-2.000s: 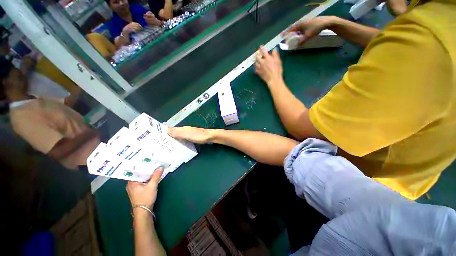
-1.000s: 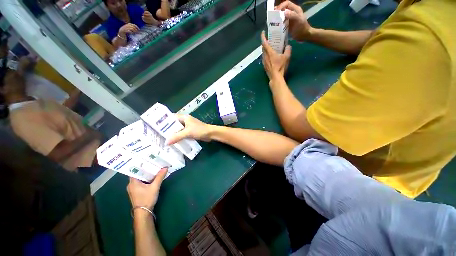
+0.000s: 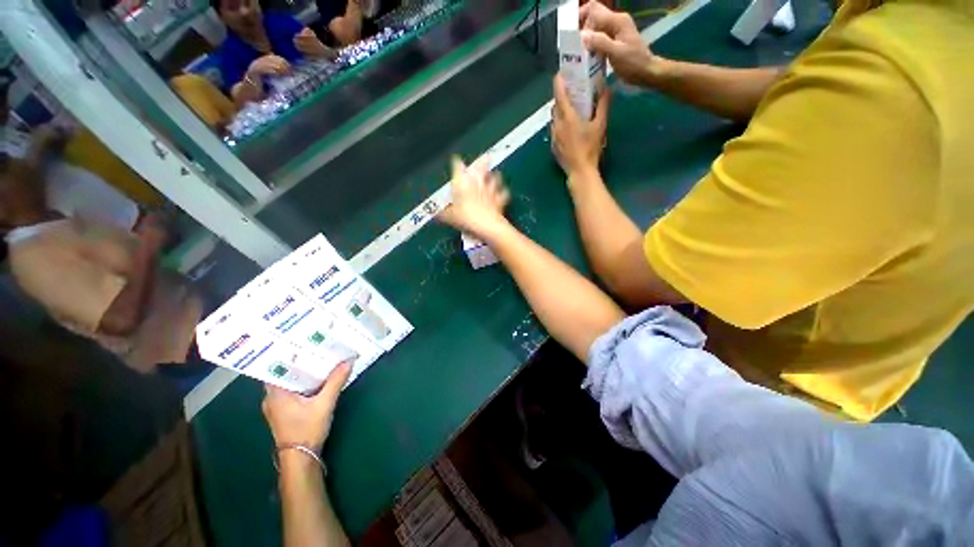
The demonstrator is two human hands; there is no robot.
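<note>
Three white retail boxes stand side by side as one tilted panel over the green bench. My left hand holds them at their lower edge, thumb on the front. My right hand is slightly blurred, reaching over a single white retail box that lies on the bench. The hand covers most of that box. Its fingers are apart, and whether they touch the box cannot be told.
A person in a yellow shirt at the right holds another white box. The bench's pale metal edge runs beyond my hands. Packed boxes show below the bench. Seated workers are across the line.
My right hand has left the held boxes and moved right to the single box. The three boxes now line up evenly in my left hand. The neighbour has raised a box from the bench.
</note>
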